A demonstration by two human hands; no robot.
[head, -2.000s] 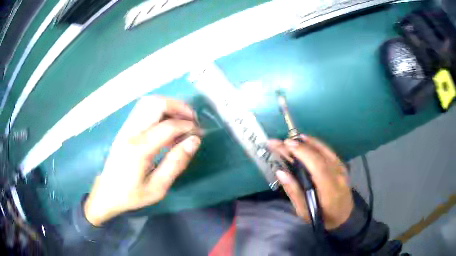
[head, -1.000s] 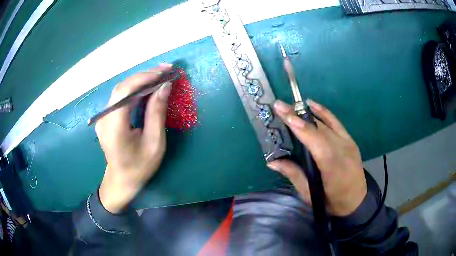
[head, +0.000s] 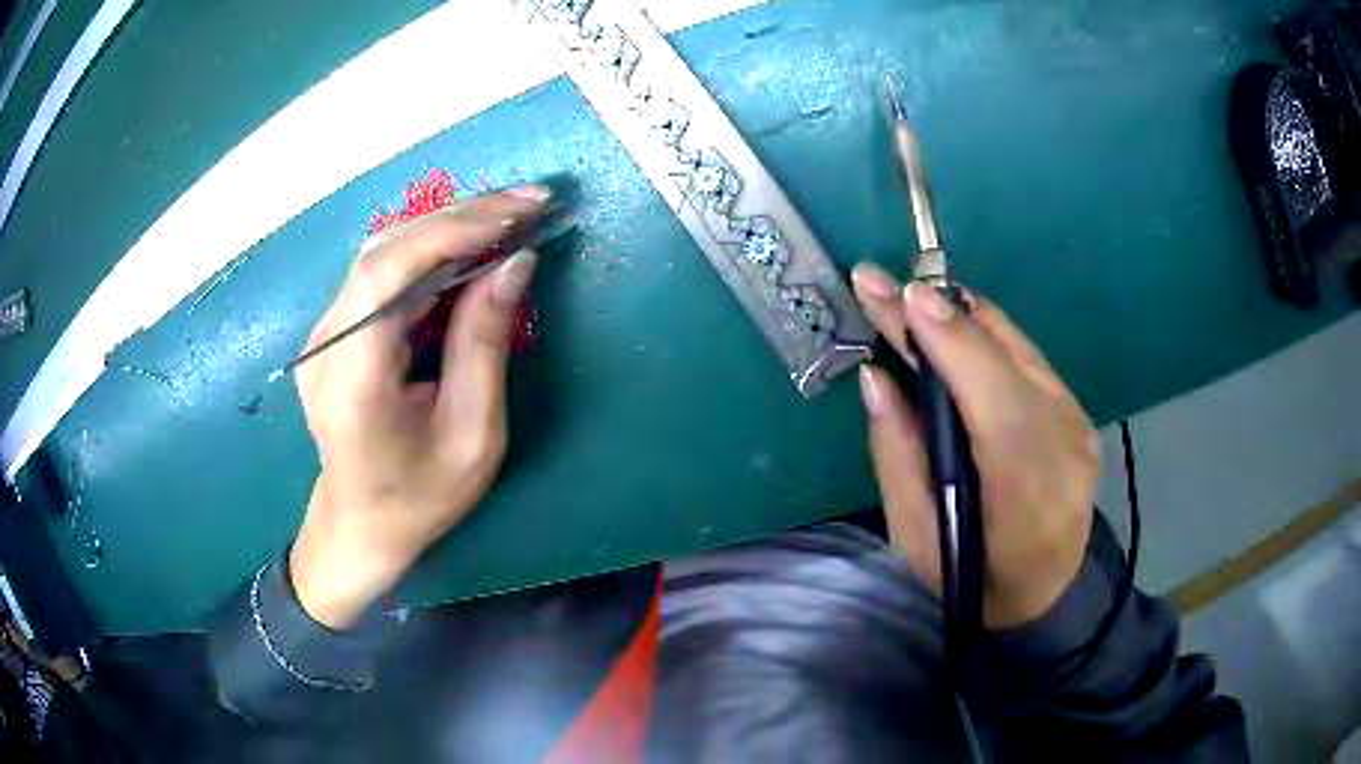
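Observation:
My left hand (head: 411, 396) holds dark slim tweezers (head: 396, 303) between thumb and fingers, over a loose pile of red wires (head: 426, 197) that it partly hides. The tweezer tips are hard to make out. My right hand (head: 993, 433) holds a soldering iron (head: 923, 194) with a black handle, its thin tip pointing away from me above the mat. The grey metal jig (head: 717, 202) lies slanted between my hands, with small round parts along its wavy recesses. The right fingertips are close to the jig's near end; contact is unclear.
The green mat (head: 657, 463) is crossed by a white strip (head: 321, 157). A black stand with a rounded silvery-specked tray (head: 1296, 149) is at the right. A thin pale thread (head: 142, 369) lies at the left. The iron's black cord (head: 1130, 508) hangs by my right sleeve.
The left hand was blurred, then appeared with tweezers at the red pile. The jig looks more slanted and higher in view than a second ago. The right hand still holds the iron.

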